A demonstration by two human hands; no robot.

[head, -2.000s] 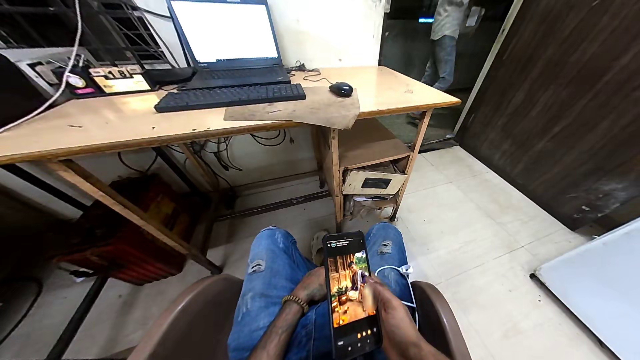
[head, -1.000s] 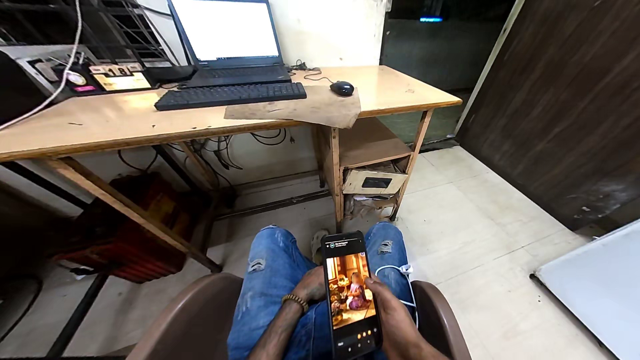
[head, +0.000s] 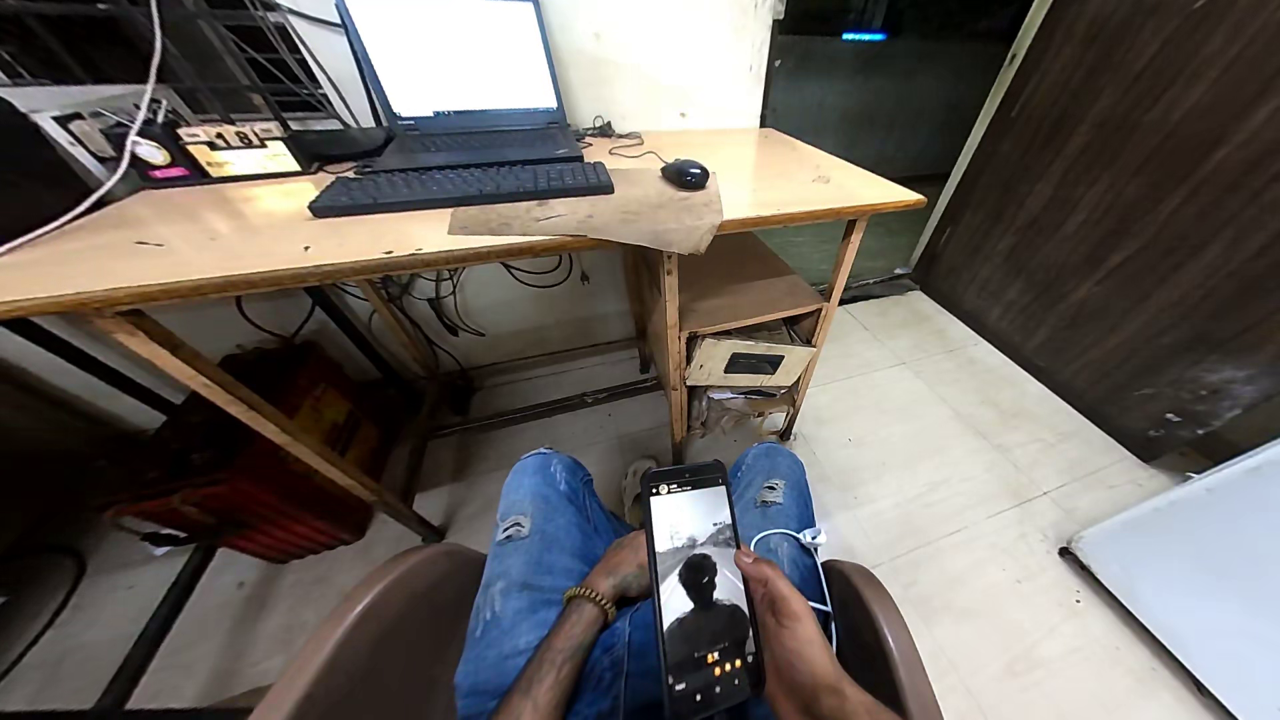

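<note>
A black smartphone [head: 703, 600] stands tilted over my lap, its lit screen showing a dark figure seen from behind in a grey scene. My right hand [head: 790, 620] is closed round its right edge, the thumb at the screen's side. My left hand [head: 622, 568], with a beaded bracelet [head: 591, 602] on the wrist, rests on the thigh of my ripped blue jeans [head: 540, 540]. The phone hides its fingers, so whether it touches the phone is unclear. A white cable [head: 812, 538] lies over my right thigh.
Ahead is a wooden desk [head: 820, 180] with a laptop [head: 450, 70], a black keyboard [head: 460, 187], a mouse [head: 685, 174] and a desk calendar [head: 240, 150]. Cables hang beneath it, near a red container [head: 300, 450]. Chair arms [head: 885, 630] flank me. A dark wooden door [head: 1120, 230] is at right.
The phone's screen has gone from a warm orange picture to a grey one with a dark figure. A person standing beyond the doorway two seconds ago is out of view. Both hands stay in place.
</note>
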